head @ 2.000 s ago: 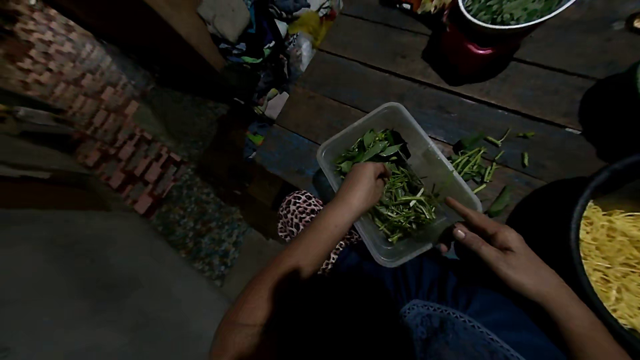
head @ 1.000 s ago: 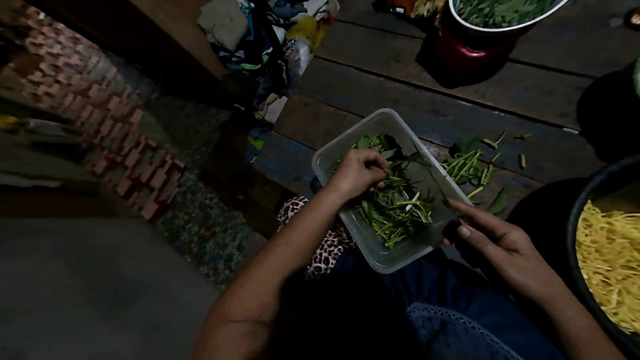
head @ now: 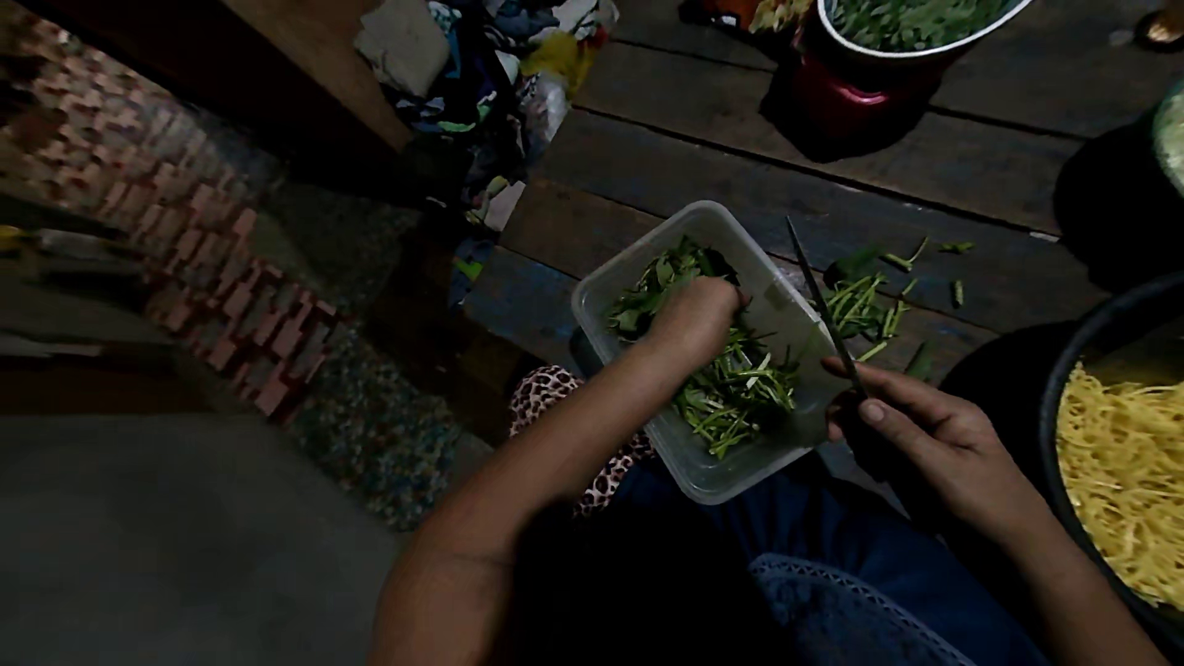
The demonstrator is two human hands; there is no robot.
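A clear plastic container [head: 708,481] rests tilted at my lap, holding leaves and cut green stems [head: 740,393]. Inside it, my left hand [head: 698,314] is over the leaves with its fingers curled down; whether it grips any is hidden. My right hand [head: 934,435] is closed around a knife [head: 819,296], whose thin dark blade points up and away along the container's right rim. More cut stems and leaves [head: 860,305] lie on the dark wooden planks [head: 675,171] just beyond the blade.
At the right stands a dark pot [head: 1050,416] of yellow noodles [head: 1124,490]. A white-rimmed bowl of leaves [head: 911,51] sits above a red object [head: 846,106] at the top. Cloths and plastic bags [head: 490,74] are heaped at the planks' left end.
My left hand has moved within the container, from the middle of the greens towards the leaves. The knife blade now shows clearly beside the right rim.
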